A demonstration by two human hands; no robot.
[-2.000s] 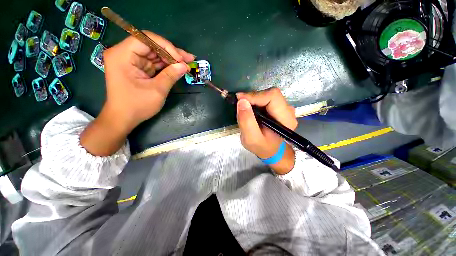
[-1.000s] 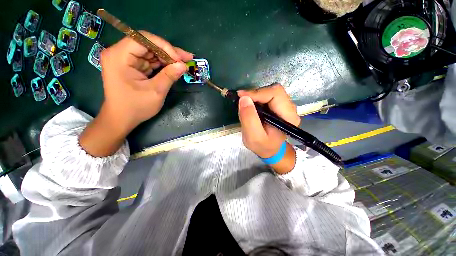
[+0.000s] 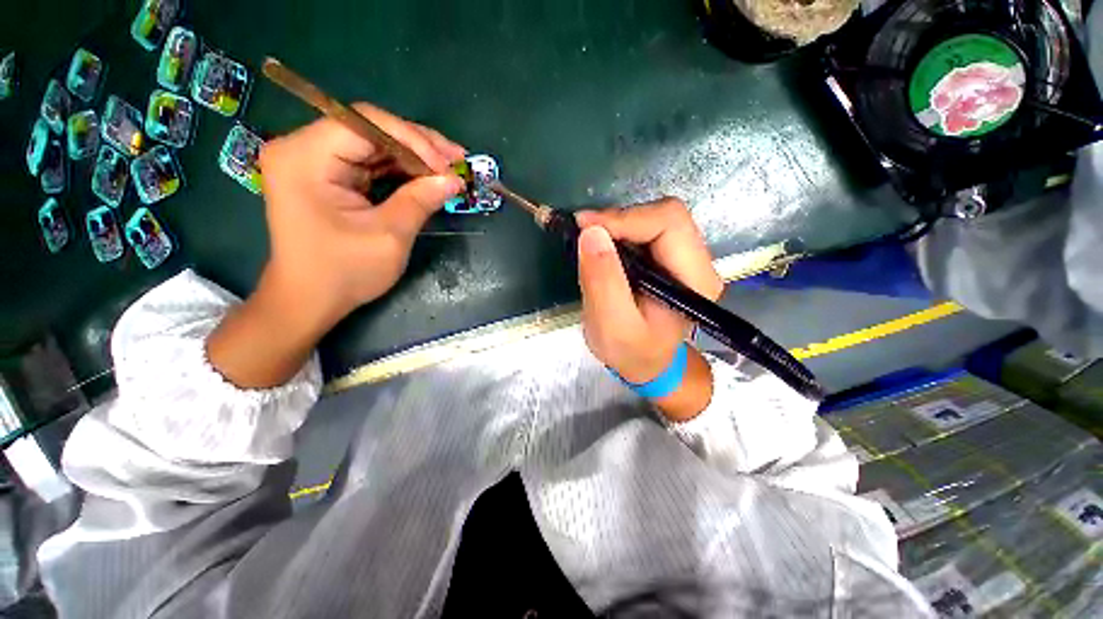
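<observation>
My left hand [image 3: 345,206] holds brown-gold tweezers [image 3: 345,111], with their lower end at a small light-blue device unit [image 3: 486,181] on the dark green mat. The fingertips cover the unit's left side, where a yellow-green part [image 3: 463,172] shows. My right hand [image 3: 647,284], with a blue wristband, holds a black soldering iron [image 3: 714,317]. Its thin metal tip points left and reaches the unit's right part; whether it touches cannot be told. Several similar device units [image 3: 125,125] lie in a group to the left on the mat.
A black fan [image 3: 1040,133] with a green and pink centre label stands at the far right. A dark round pot with rough tan filling [image 3: 801,17] is beside it. The bench's pale front edge [image 3: 454,348] runs below my hands. A person's grey-white sleeve [image 3: 1010,260] is at the right.
My left hand and the tweezers have moved slightly right and down, with the tweezers' upper end lower. The background has shifted slightly. Both hands keep their holds.
</observation>
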